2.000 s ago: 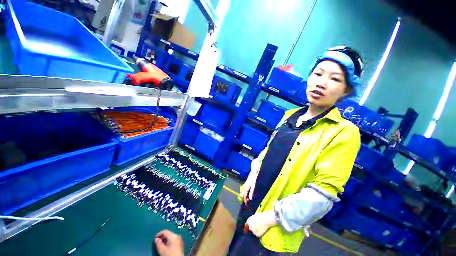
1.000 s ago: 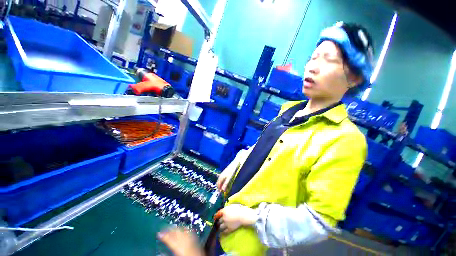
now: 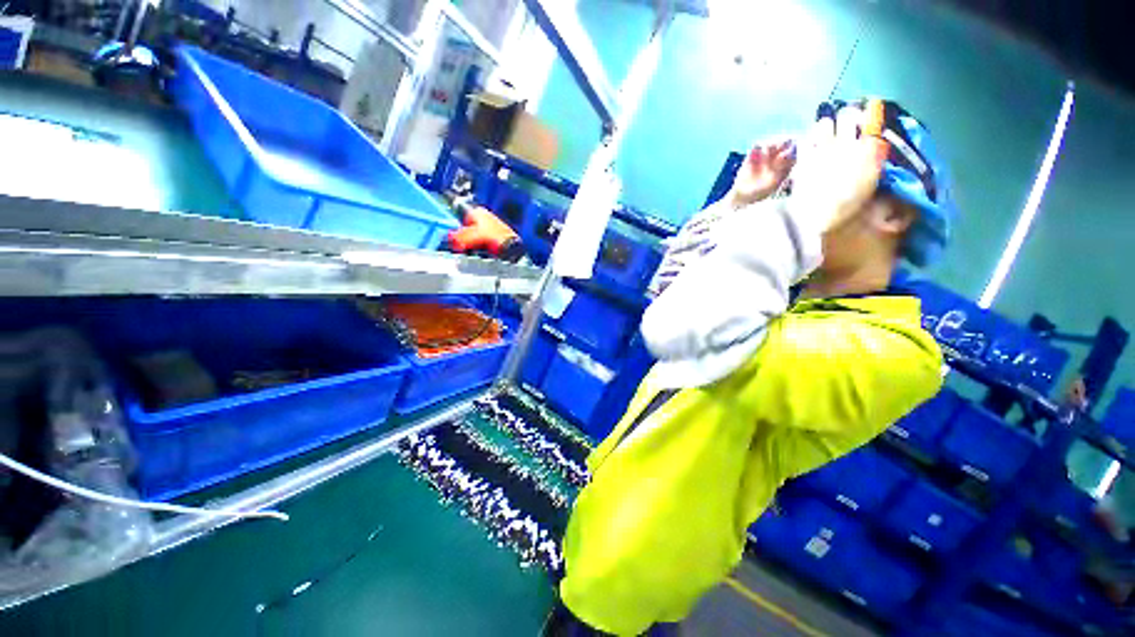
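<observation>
Rows of black cable leads with silvery-white ends [image 3: 485, 492] lie on the green bench top [image 3: 361, 597], towards its right side. A single thin black lead [image 3: 321, 577] lies apart from them, nearer the front. A white wire [image 3: 187, 508] reaches in from the left edge over the bench's rear rail. Neither of my hands shows in the picture, so what they hold cannot be seen.
A person in a yellow-green jacket [image 3: 747, 460] stands at the bench's right, both hands raised by the head. Blue bins [image 3: 268, 417] and orange parts [image 3: 442, 326] sit under the shelf rail [image 3: 249, 268]. Above are a blue bin [image 3: 336, 218] and red heat gun [image 3: 483, 233]. A clear bag [image 3: 87, 498] lies left.
The hand low by the leads has left the picture. The neighbour has turned and raised both hands to the head. The view has shifted left, bringing in the clear bag.
</observation>
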